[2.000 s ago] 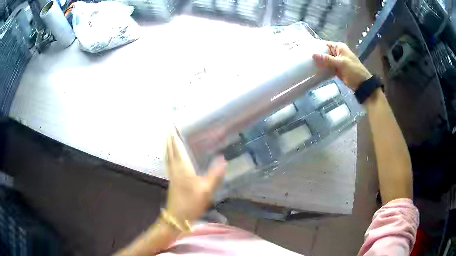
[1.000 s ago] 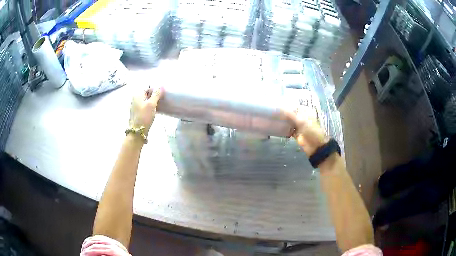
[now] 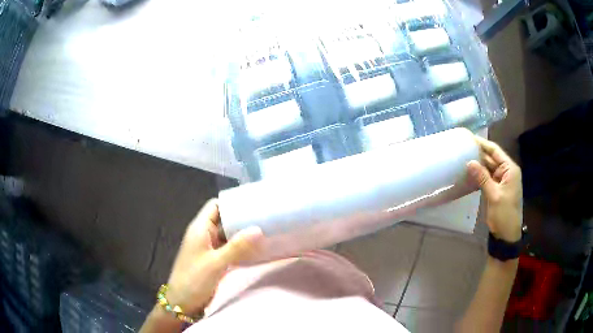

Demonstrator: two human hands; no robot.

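A shiny whitish stretch film roll (image 3: 351, 192) lies crosswise close to my body, near the table's front edge. My left hand (image 3: 211, 250) grips its left end, with the thumb on top. My right hand (image 3: 500, 182) grips its right end; a dark watch band is on that wrist. Just beyond the roll is a clear tray stack (image 3: 328, 104) with rows of white modules in its pockets. Its near edge is partly hidden by the roll. Whether film runs from the roll over the stack is hard to tell in the glare.
The pale table (image 3: 123, 84) stretches left and back, with strong glare. A red object (image 3: 536, 293) is on the floor at lower right. A pale stool-like object (image 3: 551, 29) stands at upper right. Dim tray stacks (image 3: 97, 306) are at lower left. Tiled floor shows below the table edge.
Both hands have brought the roll from over the stack toward my body, below the stack's near edge. The view has tilted down, and the modules show clearly beyond the roll.
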